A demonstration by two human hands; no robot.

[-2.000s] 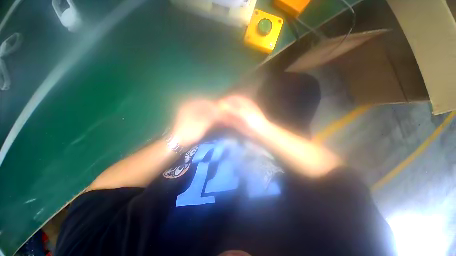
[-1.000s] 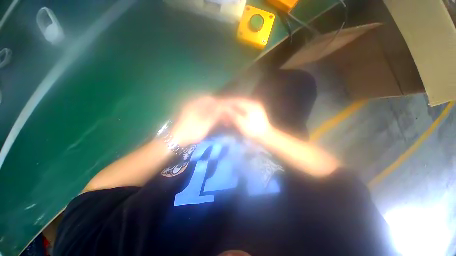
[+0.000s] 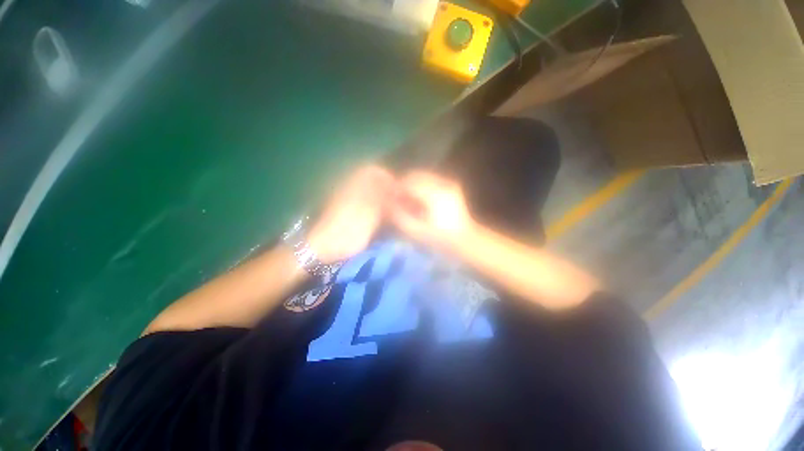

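Note:
My left hand (image 3: 354, 211) and my right hand (image 3: 432, 207) are together at the middle, close to my chest, above the front edge of the green bench (image 3: 176, 176). Both hands are bare, overlit and blurred, and their fingertips meet. Whether they hold a small part cannot be seen. A pale elongated plastic housing (image 3: 55, 62) with an opening lies on the bench at the far left.
A yellow button box (image 3: 458, 41) with a greenish button stands at the bench edge, beside a pale fixture (image 3: 414, 12) cut off by the top edge. Thin cables run behind it. An open cardboard carton (image 3: 652, 106) is at the right, over a grey floor with yellow lines.
The hands stay together near the chest, with the fingers slightly shifted. The view has moved a little, so the housing, button box and fixture sit nearer the top and left of the picture.

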